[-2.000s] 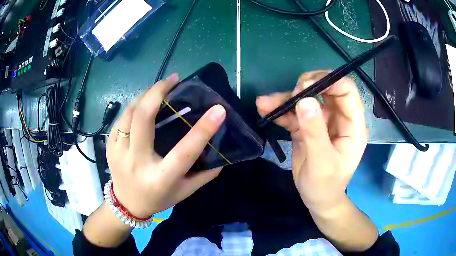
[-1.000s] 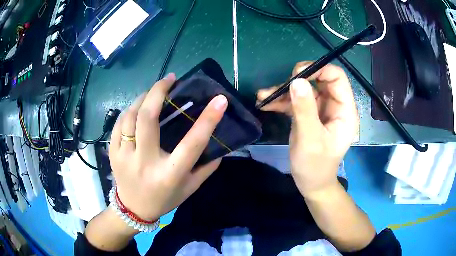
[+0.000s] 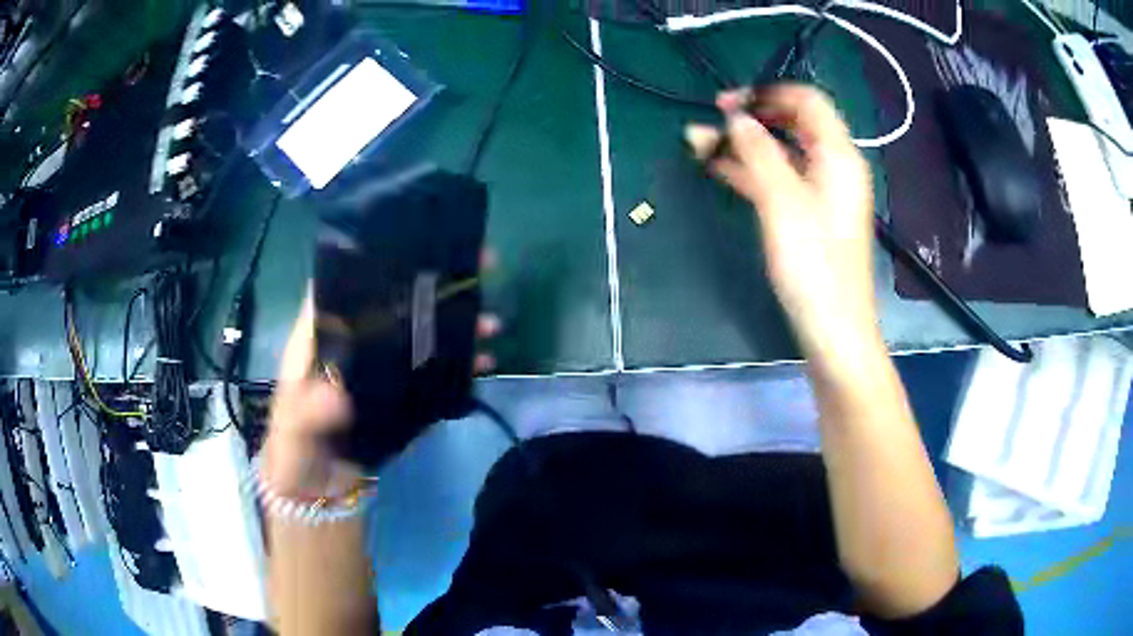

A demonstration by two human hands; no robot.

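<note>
My left hand holds the black display unit upright at centre left, fingertips showing at its right edge. The unit is motion-blurred. A thin black lead hangs from its lower right. A small gold card lies on the green mat right of the white line. My right hand is raised over the mat at upper right and is blurred. Its thumb and finger are near dark leads and a dark thin item. I cannot tell what it holds.
A clear bag with a white label lies upper left. The test box with green lights is at left. A mouse on a dark mat, white cable and power strip are at right. White trays stand lower right.
My left hand has moved left and turned the unit more upright. My right hand has moved up and away from it, and the dark stick no longer shows clearly. The gold card now shows on the mat.
</note>
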